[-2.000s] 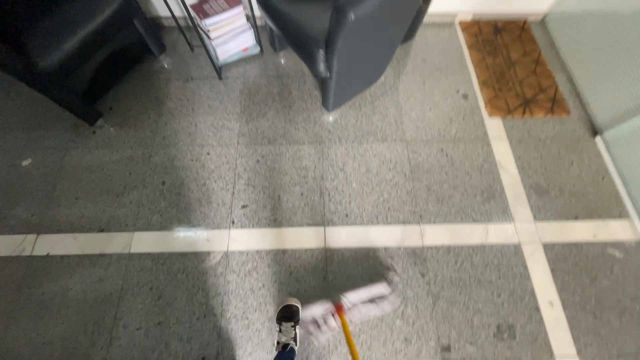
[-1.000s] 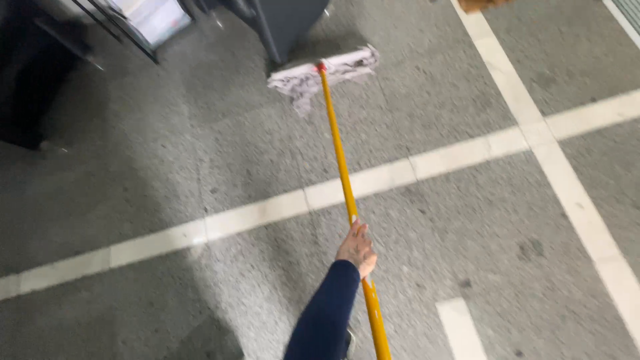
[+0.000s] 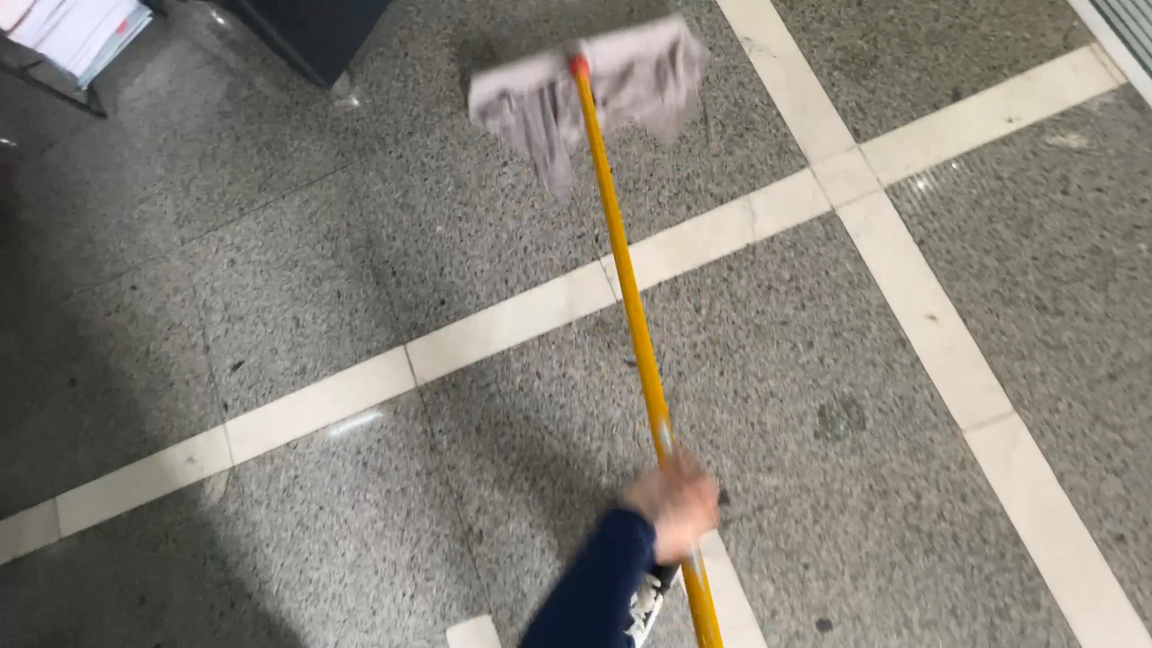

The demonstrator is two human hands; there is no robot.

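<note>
My left hand (image 3: 675,504), blurred and in a dark blue sleeve, is closed around the yellow pole (image 3: 637,333) of a mop. The pole runs from the bottom edge up to a red joint (image 3: 578,65) on the wide mop head. Greyish-pink cloth or strings (image 3: 621,85) hang from that head, which lies on the speckled grey floor beyond the long pale stripe. Below the hand the pole leaves the view. My right hand is out of view.
A dark chair (image 3: 310,31) stands at the top left, beside a rack holding papers (image 3: 76,31). Pale stripes (image 3: 936,315) cross on the floor. Part of a shoe (image 3: 646,607) shows beneath my sleeve. A ribbed metal strip (image 3: 1125,31) edges the top right.
My left hand was out of view two seconds ago and is on the pole in both later frames. The mop head has moved away from beside the chair since one second ago. The view has shifted.
</note>
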